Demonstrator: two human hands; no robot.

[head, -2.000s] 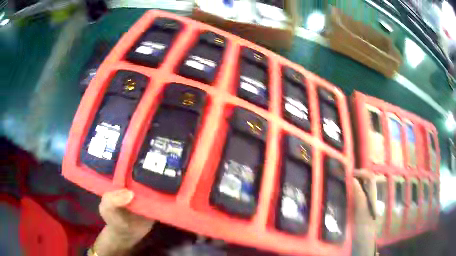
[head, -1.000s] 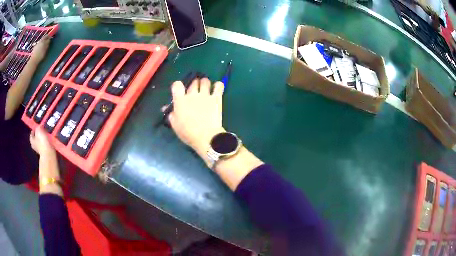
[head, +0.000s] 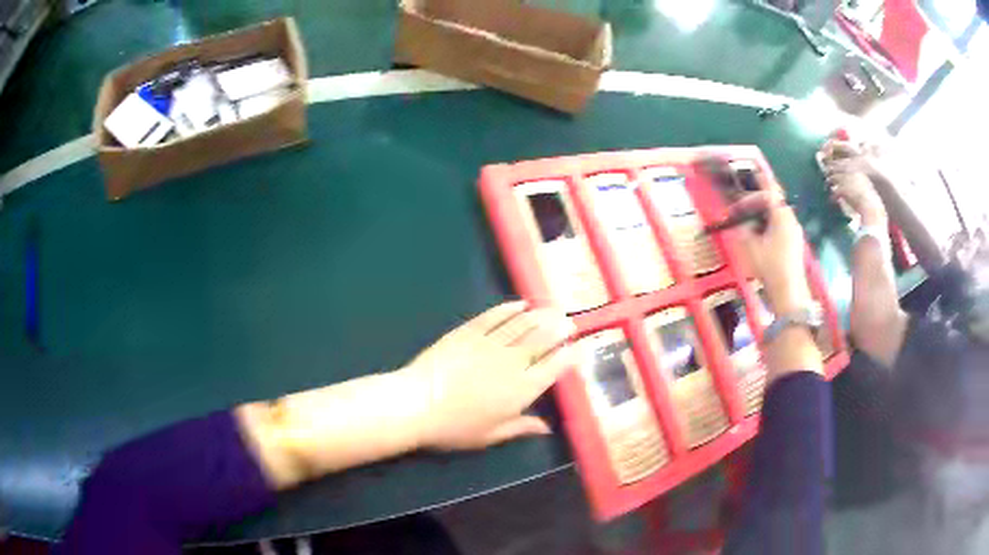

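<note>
A red tray [head: 640,308] of gold keypad phones lies face up at the right. Some phone screens look lit and others dark. My left hand [head: 493,374] comes in from the lower left, with its fingers spread at the tray's left rim; it seems to touch the rim and holds nothing that I can make out. My right hand [head: 772,244], with a watch at the wrist, is over the tray's right part. It is shut on a black marker pen [head: 743,220], whose end points left over the upper row. The hand and sleeve hide some pockets.
A brown carton of batteries [head: 206,157] stands at the upper left. Another brown carton [head: 504,81] stands at the top middle. A blue pen [head: 31,284] lies at the far left. Another person's hands and forearms [head: 868,233] are at the right, beyond the tray.
The view has swung right, from the tray of black phone backs to the gold phones. My left hand has left that tray. My right hand has moved onto the gold phone tray with the marker pen.
</note>
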